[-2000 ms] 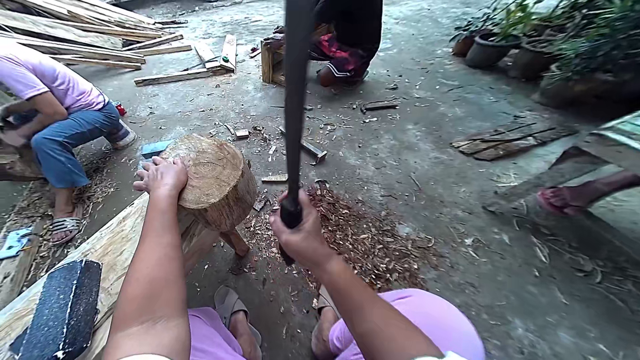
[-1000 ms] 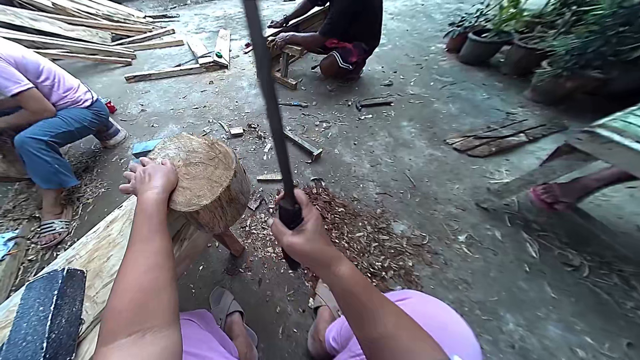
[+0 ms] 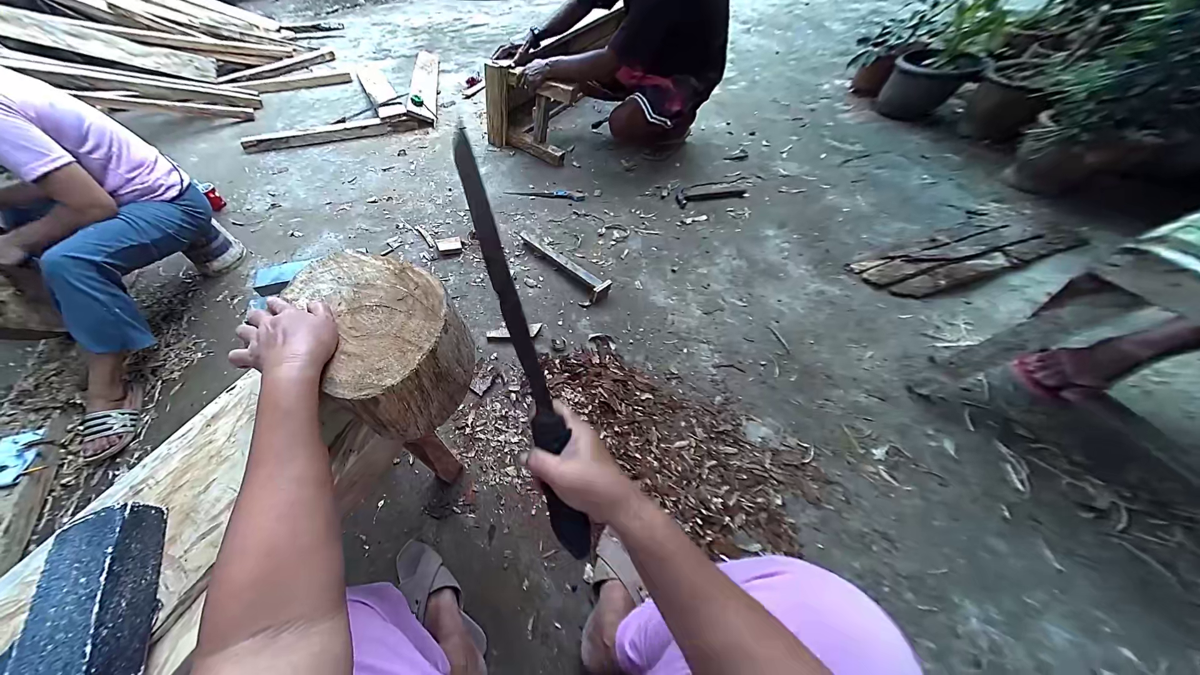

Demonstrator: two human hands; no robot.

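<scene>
My right hand [image 3: 586, 469] is closed around the black handle of a machete [image 3: 502, 281], whose long dark blade points up and away, to the right of a round log section [image 3: 375, 323]. That log section lies at the far end of a pale timber beam [image 3: 187, 469]. My left hand [image 3: 286, 339] rests on the log's left edge, fingers spread. Near me on the beam sits a dark speckled block [image 3: 89, 591]. Reddish wood chips [image 3: 656, 441] are heaped on the ground beyond my feet.
At the left sits a person in jeans [image 3: 131, 234]; another crouches at a wooden frame [image 3: 525, 112]. A hammer [image 3: 711, 195] and a metal-looking bar [image 3: 567, 269] lie on the concrete. Another person's foot [image 3: 1059, 370] is at the right, potted plants [image 3: 923, 84] behind.
The machete blade has tipped from nearly upright toward the left and away from me, and its top now shows. My left hand has stayed on the log section.
</scene>
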